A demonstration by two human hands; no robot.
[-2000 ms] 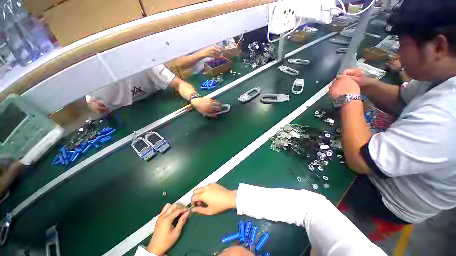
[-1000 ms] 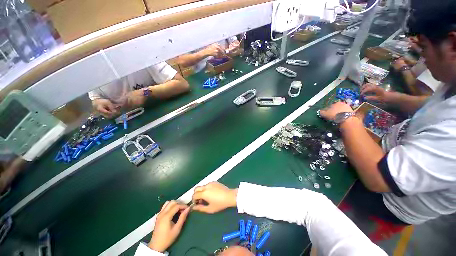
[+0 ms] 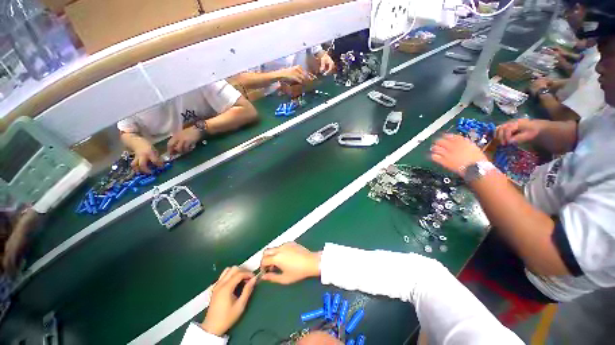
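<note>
My left hand (image 3: 230,295) and my right hand (image 3: 288,264) meet over the white strip (image 3: 195,303) at the belt's near edge. Their fingertips pinch a small thin part (image 3: 259,275), mostly hidden by the fingers; I cannot tell what it is. Several blue battery cells (image 3: 335,308) lie in a loose pile below my right forearm, near the bottom edge. Dark lead wires (image 3: 273,336) lie left of them, partly cut off by the frame.
Two filled housings (image 3: 177,205) stand on the green belt ahead. More loop-shaped housings (image 3: 358,139) lie farther up. A component pile (image 3: 418,192) with wires is at right, beside a seated person (image 3: 573,202). Another person (image 3: 192,114) works across the belt by blue cells (image 3: 111,194).
The housings on the belt have shifted left and towards me. The right neighbour's arms have moved right, and the person opposite now reaches into the blue pile. My hands have barely moved.
</note>
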